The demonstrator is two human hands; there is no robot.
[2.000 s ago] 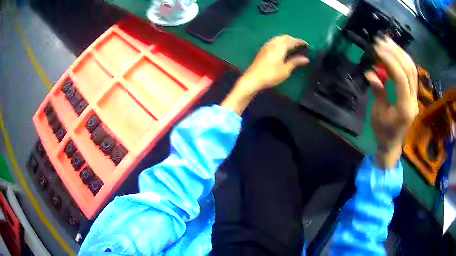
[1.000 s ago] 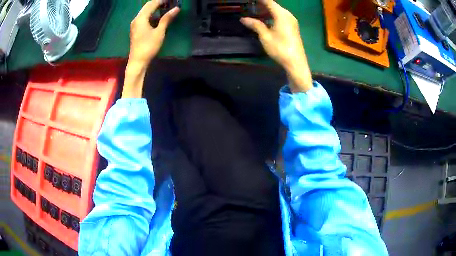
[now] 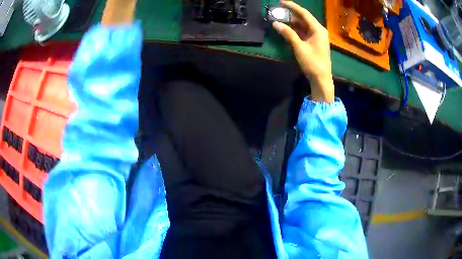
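My right hand (image 3: 307,36) holds a small black module (image 3: 278,14) with a shiny, light face between thumb and fingers, just right of the black press fixture (image 3: 223,28). The fixture stands at the top centre, its upper part cut off by the picture's edge. Of my left arm, the wrist (image 3: 119,11) shows at the top edge, left of the fixture. My left hand's fingers are out of the picture.
The red parts tray (image 3: 49,103) with several black modules is at left. The black parts tray (image 3: 366,152) is low at right. The orange fixture (image 3: 349,38), the blue-and-white box (image 3: 423,45) and white paper (image 3: 428,98) are at right. A white fan (image 3: 45,17) is at upper left.
My right hand has moved right, away from the fixture, and now shows a module in its fingers. My left hand has moved up and left, out of the picture.
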